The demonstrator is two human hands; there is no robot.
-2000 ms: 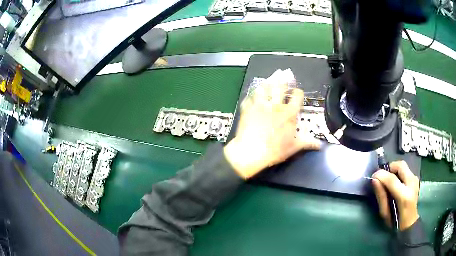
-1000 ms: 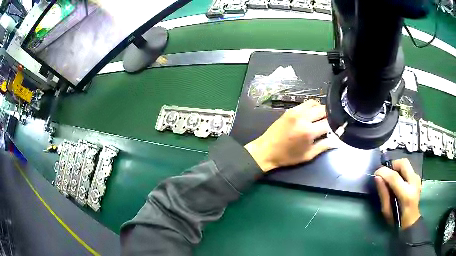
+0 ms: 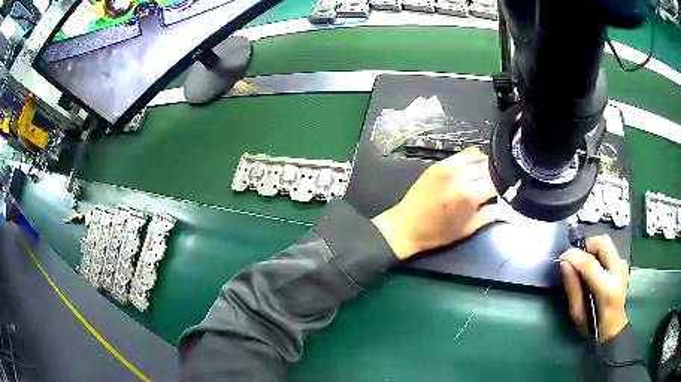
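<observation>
A silver assembly (image 3: 606, 203) lies on the dark plate (image 3: 440, 257), its left part hidden behind the black microscope (image 3: 556, 97) and ring light (image 3: 543, 195). My left hand (image 3: 444, 205) reaches from the left, fingers curled together at the assembly's hidden left end. The contact is mostly covered by my fingers and the ring. My right hand (image 3: 601, 287) grips a slim black pen-like tool (image 3: 577, 237) at the plate's right front, just right of the bright light spot. A very fine pale line shows at its fingertips. The tool's tip is hard to see.
Crumpled clear plastic (image 3: 407, 123) and a thin dark tool (image 3: 440, 149) lie on the plate's far left. One silver strip (image 3: 291, 179) is on the belt; others (image 3: 119, 254) are side by side at left. Monitor (image 3: 142, 60) at upper left; dark oval holder (image 3: 667, 347) at lower right.
My left hand has moved right and nearer from over the plastic to beside the ring light, then barely shifted. A strip at far right has moved away from the plate's assembly. The monitor picture has changed.
</observation>
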